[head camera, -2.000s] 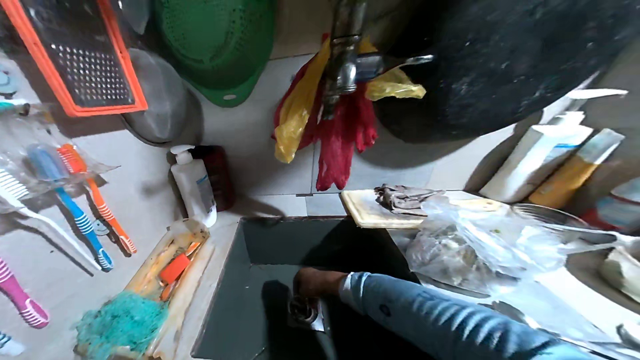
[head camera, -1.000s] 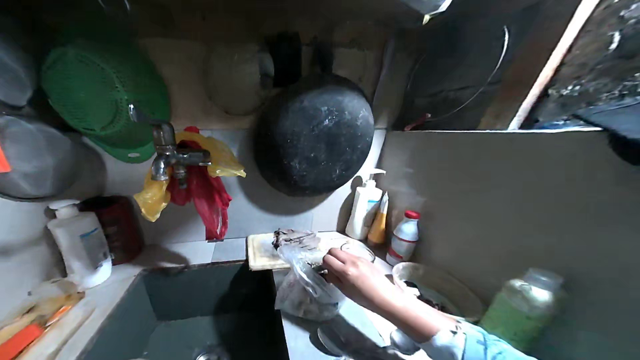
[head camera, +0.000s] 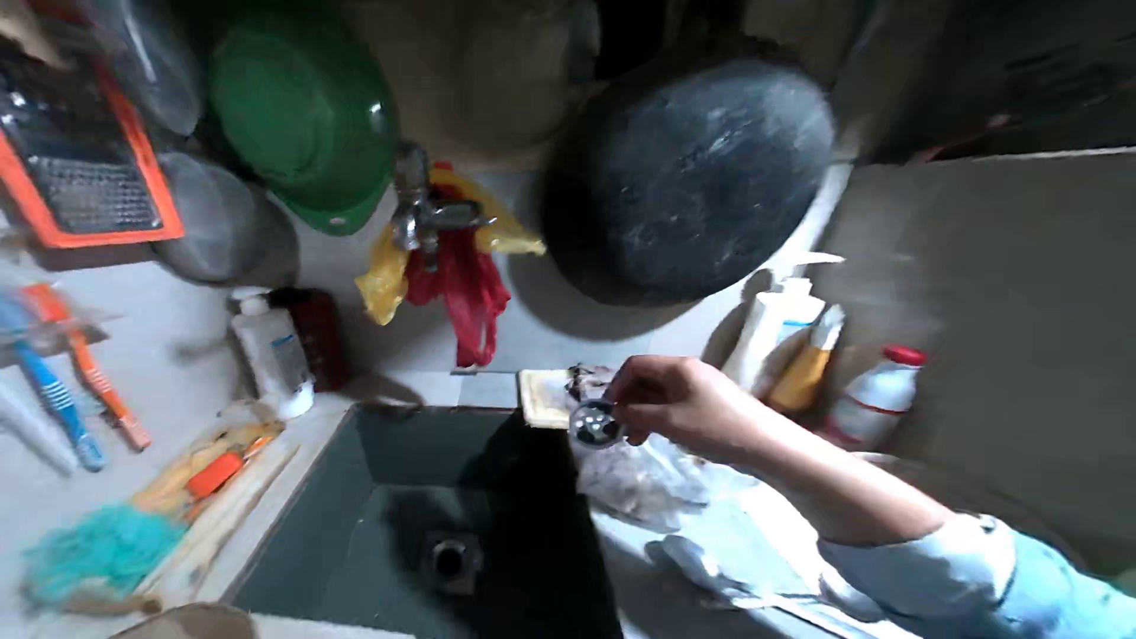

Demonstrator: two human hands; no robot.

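Observation:
My right hand (head camera: 661, 399) comes in from the right and pinches a small round perforated drain strainer (head camera: 595, 424) between thumb and fingers, above the sink's right edge. Just behind and below it are a clear plastic bag (head camera: 635, 484), a cream board (head camera: 544, 399) and a crumpled dark cloth or wrapper (head camera: 588, 380). The dark grey sink (head camera: 355, 541) shows its drain hole (head camera: 449, 561) uncovered at the bottom. A metal tap (head camera: 435, 213) with yellow and red plastic bags (head camera: 470, 302) hung on it juts from the wall. My left hand is not in view.
A large black pan (head camera: 692, 186) and a green colander (head camera: 302, 115) hang on the wall. Pump bottles (head camera: 273, 359) stand behind the sink, and a red-capped bottle (head camera: 874, 399) is at right. Toothbrushes (head camera: 62, 399) and a teal mesh scrubber (head camera: 106, 550) are at left.
Two seconds ago my right hand was down in the sink at the drain; one second ago it was over the plastic bag. Now it holds the strainer up near the sink's edge.

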